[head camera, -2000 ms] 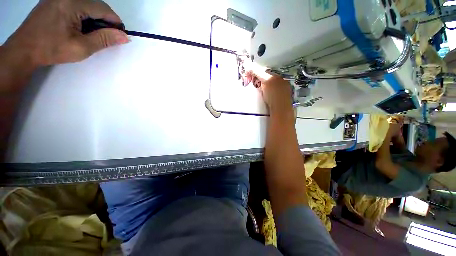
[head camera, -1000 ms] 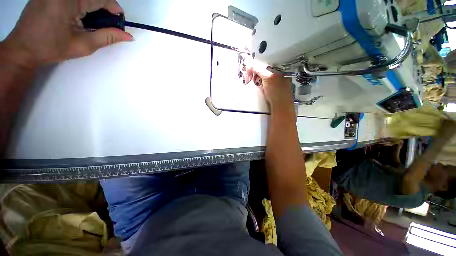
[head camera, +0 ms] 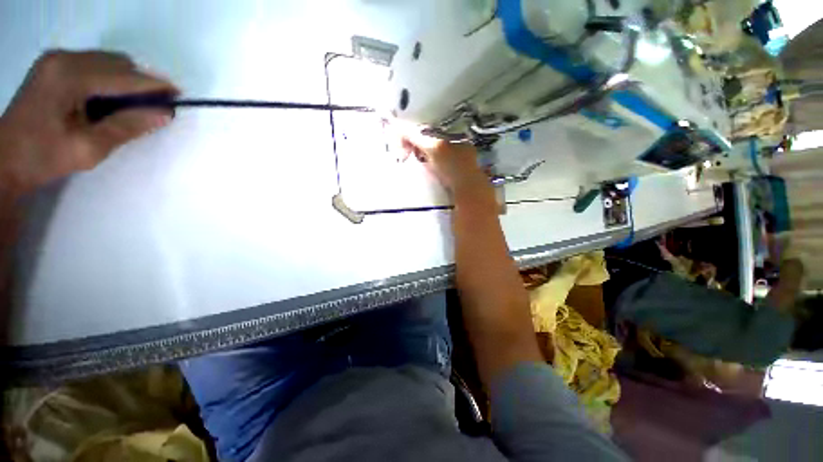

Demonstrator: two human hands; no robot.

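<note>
My left hand (head camera: 77, 113) is shut on the black handle of a long screwdriver (head camera: 257, 106) at the upper left. Its thin dark shaft runs right, nearly level, to the needle area of the white sewing machine head (head camera: 451, 41). The tip is lost in bright glare. My right hand (head camera: 444, 160) reaches up from below to the same spot, its fingertips close together beside the tip. Glare and blur hide what they touch or hold. The bed plate (head camera: 388, 185), outlined by dark seams, lies under the fingers.
A ruler strip (head camera: 298, 320) runs along the table's front edge. A small parts tray (head camera: 616, 206) and a dark green handle (head camera: 587, 199) lie to the right. Yellow fabric (head camera: 577, 293) is heaped below the table. Another person's grey-green sleeve (head camera: 704, 311) is at the right.
The view has shifted, so the machine sits further left. The screwdriver is now nearly level instead of sloping down to the right. The other person has moved lower at the right.
</note>
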